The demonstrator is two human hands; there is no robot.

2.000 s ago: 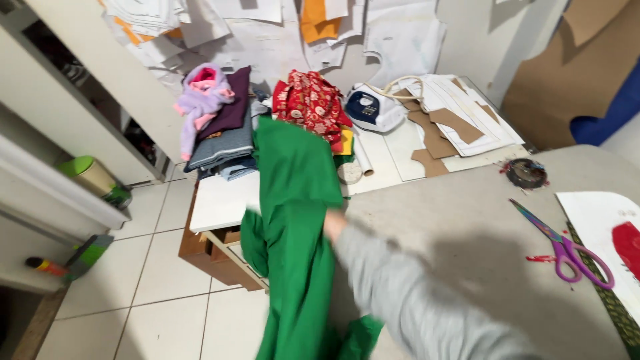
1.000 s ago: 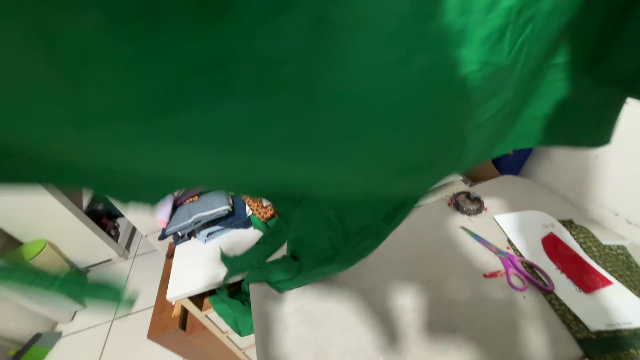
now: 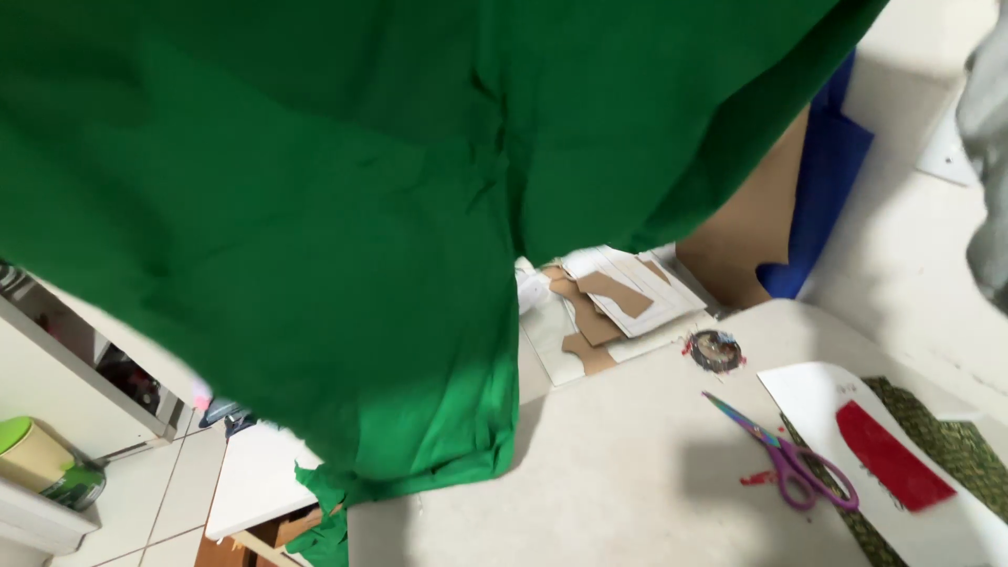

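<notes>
A large piece of green fabric (image 3: pixel 339 236) hangs spread out in front of me, filling the upper left and middle of the view, its lower edge touching the work table (image 3: pixel 551 488). Both of my hands are out of the frame. A grey sleeve (image 3: pixel 988 157) shows at the right edge. Scissors with purple handles (image 3: pixel 787 457) lie on the table to the right, beside white paper (image 3: pixel 819 394) with a red fabric piece (image 3: pixel 894 455) on it. More green fabric (image 3: pixel 323 524) hangs at the table's left edge.
Brown and white pattern pieces (image 3: pixel 614 299) lie behind the cloth. A round pin holder (image 3: pixel 715 350) sits near the scissors. Patterned dark green fabric (image 3: pixel 945 441) lies under the paper. Blue material (image 3: pixel 827 189) hangs by the wall. A lower white surface (image 3: pixel 256 480) stands left, beside the tiled floor.
The green fabric, bunched and held by a hand two seconds ago, is now raised and spread across the view. That hand has left the frame.
</notes>
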